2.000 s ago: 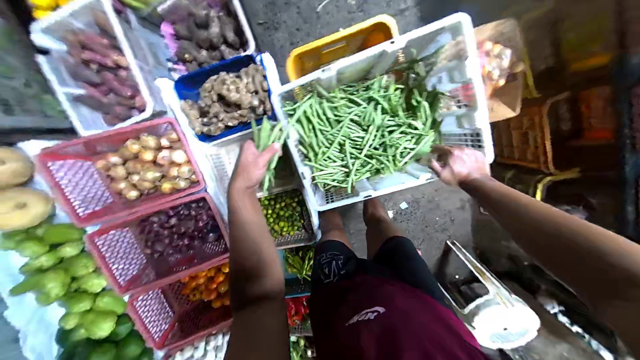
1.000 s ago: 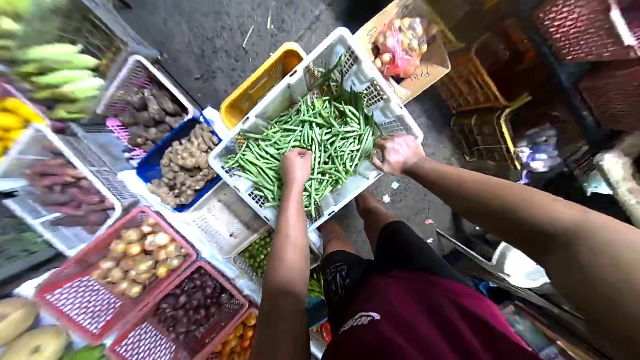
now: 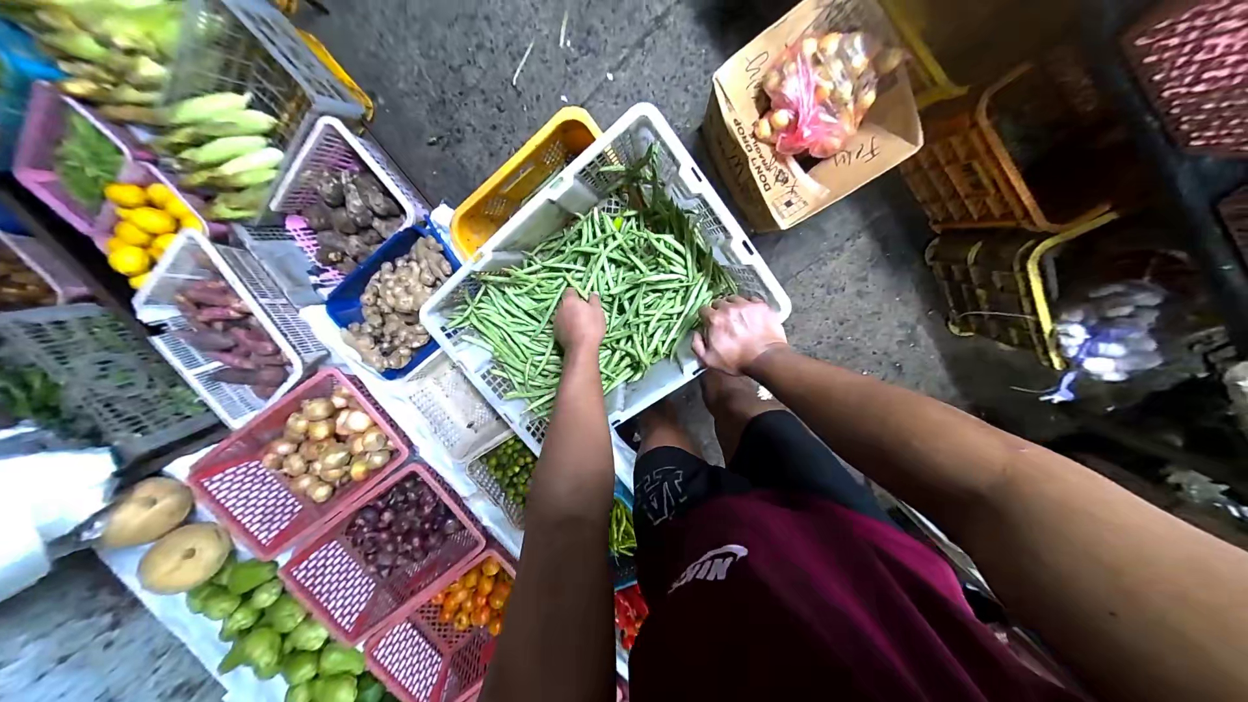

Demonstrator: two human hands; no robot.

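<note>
A large white plastic crate (image 3: 673,132) holds a heap of green beans (image 3: 624,283), with some dark leafy stems at its far end. My left hand (image 3: 580,322) reaches into the heap, its fingers down among the beans; whether it grips any is hidden. At the crate's near right rim, my right hand (image 3: 738,333) is closed on the edge. A small white basket (image 3: 453,405) lies beside the crate's left corner. Farther back, a yellow crate (image 3: 526,171) stands against the white crate's outer side.
Ginger (image 3: 400,297) fills a blue crate on the left. Pink baskets hold onions (image 3: 331,444), shallots (image 3: 405,526) and orange tomatoes (image 3: 475,597). A cardboard box (image 3: 736,146) with a bagged load stands beyond the crate. Orange crates (image 3: 975,146) are stacked at right.
My left hand, which held a bunch of beans over the small white basket two seconds ago, is now in the heap. My right hand stays on the crate's rim. The view has turned.
</note>
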